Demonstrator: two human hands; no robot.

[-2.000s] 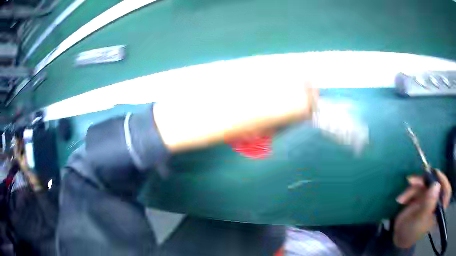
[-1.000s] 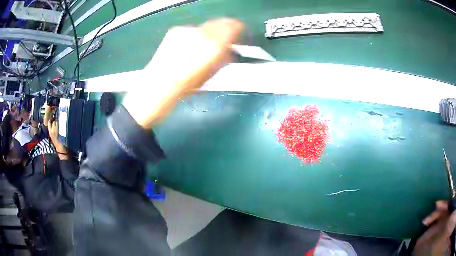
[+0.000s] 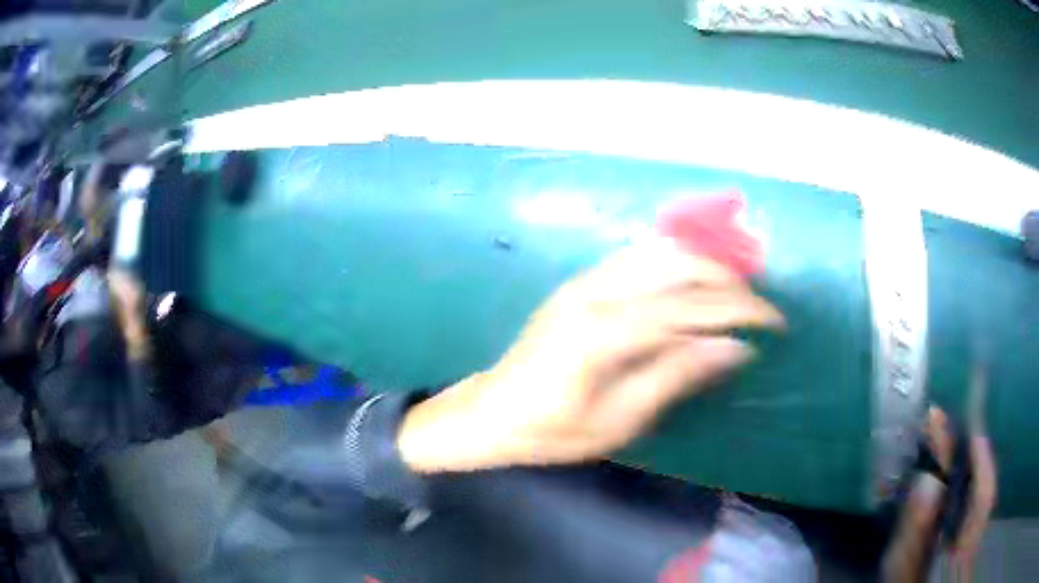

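My left hand (image 3: 604,359) is blurred over the green mat, just below the red wire pile (image 3: 718,228). Its thumb and fingers are close together; whether anything is between them cannot be told. My right hand (image 3: 911,524) is at the lower right, blurred, around the dark handle of the soldering iron (image 3: 978,399), whose thin barrel points up. A pale metal jig (image 3: 898,330) lies lengthwise away from me on the right, its near end beside my right hand; whether they touch is unclear.
Another ribbed jig (image 3: 826,25) lies beyond the white strip (image 3: 513,111). A small dark round object (image 3: 237,177) is at the left end of the mat. A blue object (image 3: 299,382) shows below the mat's edge. Blurred people and equipment are at the far left.
My left hand has come back from beyond the white strip to beside the red pile. The pale jig now lies on the right, near my right hand. The view has shifted.
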